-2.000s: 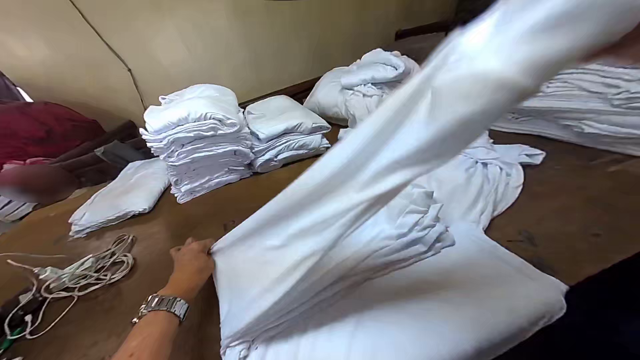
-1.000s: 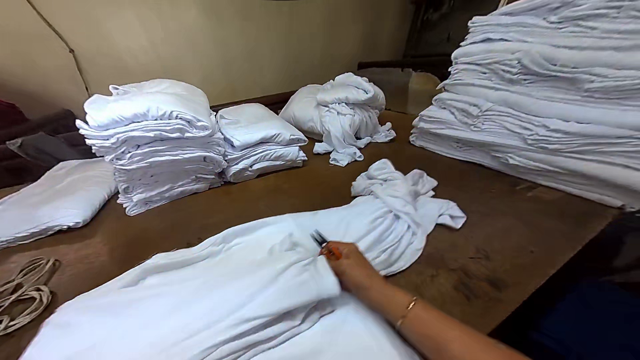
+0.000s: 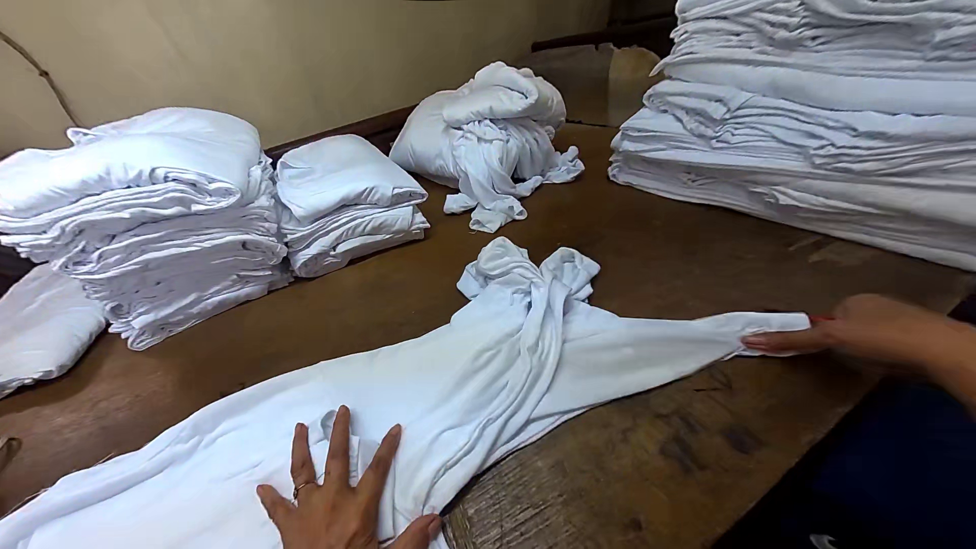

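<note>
A white knit garment [image 3: 610, 358], apparently with sleeves, lies stretched across the table, one part bunched up in its middle. My left hand [image 3: 335, 488] rests on the fabric at the bottom, palm down with spread fingers and a ring on one of them. At the right, my right hand [image 3: 862, 332] is blurred and pinches the narrow end of the garment, which is drawn out to that side. Something red shows at the fingers of that hand; its shape is mostly hidden.
Folded white cloths stand in a tall pile [image 3: 183, 213] at the left and a smaller pile [image 3: 343, 206] beside it. A bundled white heap [image 3: 488, 130] sits by the wall. A high stack of white fabric [image 3: 801, 145] is at the right on the brown table [image 3: 656, 252].
My right hand has gone from the middle of the garment to its right end and stretched that end out. My left hand, out of view one second ago, now lies on the fabric.
</note>
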